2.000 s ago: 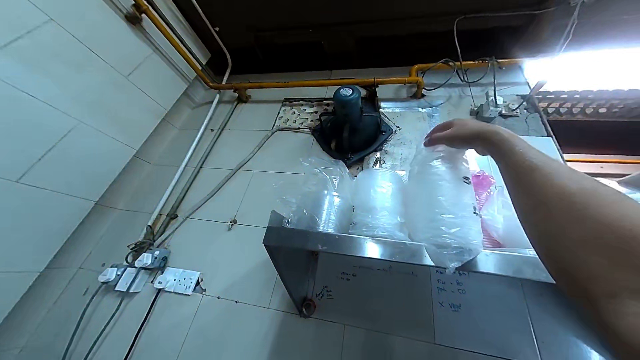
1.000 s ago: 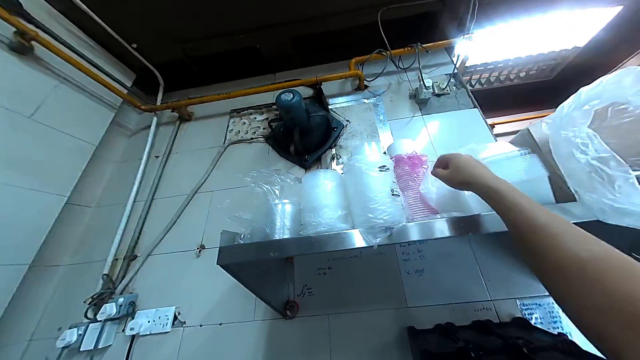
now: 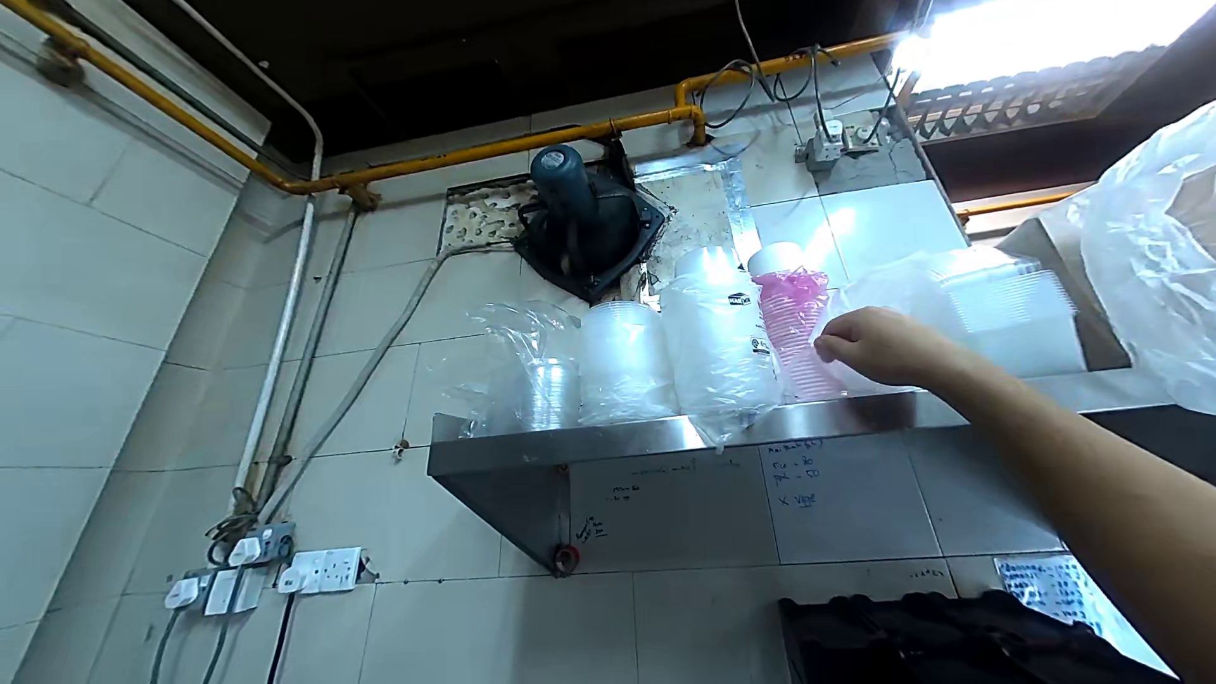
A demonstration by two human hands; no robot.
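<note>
My right hand [image 3: 879,344] reaches in from the right with its fingers curled against a clear plastic bag [image 3: 893,294] of containers on the steel shelf [image 3: 684,432]; whether it pinches the film is not plain. Just left of it stands a bagged stack of pink containers [image 3: 798,332]. Further left are a tall bagged stack of clear plastic containers [image 3: 722,342], a shorter stack [image 3: 627,366] and a loosely bagged stack of clear cups [image 3: 549,389]. Stacked clear rectangular tubs or lids [image 3: 1012,318] lie right of the hand. My left hand is out of view.
A dark motor unit [image 3: 579,218] sits on the wall above the shelf, under a yellow pipe [image 3: 513,142]. A big plastic bag [image 3: 1154,247] hangs at the right. Sockets [image 3: 328,570] are low on the left wall. Black ridged objects [image 3: 950,636] stand below.
My right hand has left the top of the tall clear stack and moved right, past the pink stack, to the bag beside it. The view has shifted right.
</note>
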